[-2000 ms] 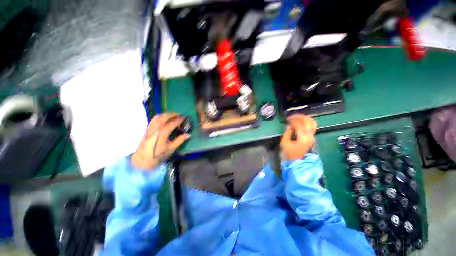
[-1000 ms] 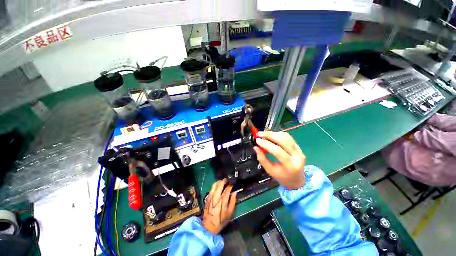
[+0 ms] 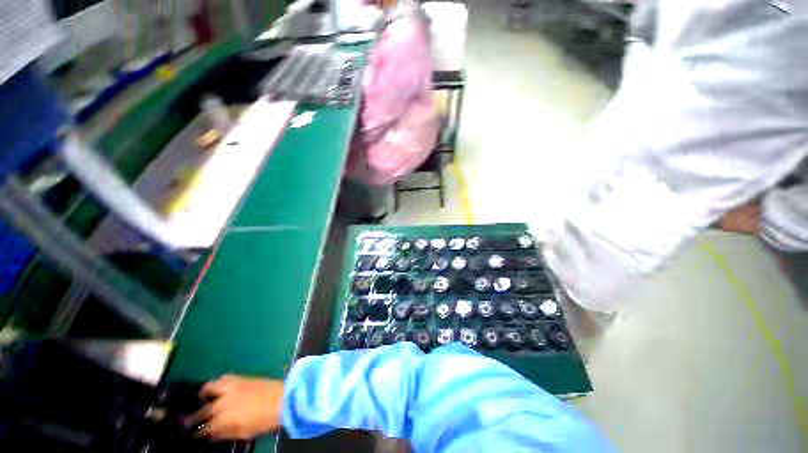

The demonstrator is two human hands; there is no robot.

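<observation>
My right hand (image 3: pixel 237 408) is at the lower left, its fingertips at the edge of a dark fixture (image 3: pixel 80 403) that is blurred and cut off by the frame. Whether the fingers hold anything cannot be told. The blue sleeve crosses the bottom of the view. My left hand is out of the picture. A clear blister tray (image 3: pixel 378 245) with rows of round black parts (image 3: pixel 463 308) lies on a green-topped side surface (image 3: pixel 551 375) right of the bench. Some pockets at its left side look empty.
The green bench (image 3: pixel 266 257) runs away to the upper left. A person in a pink smock (image 3: pixel 403 97) sits along it, near more trays (image 3: pixel 314 72). A person in a white smock (image 3: pixel 700 133) stands close at the right, beside the parts tray. A blurred metal post (image 3: pixel 84 257) stands at left.
The view has swung right, from the fixtures to the parts tray. My right hand has left the red clamp handle and is low at the fixture's edge. My left hand has gone out of view.
</observation>
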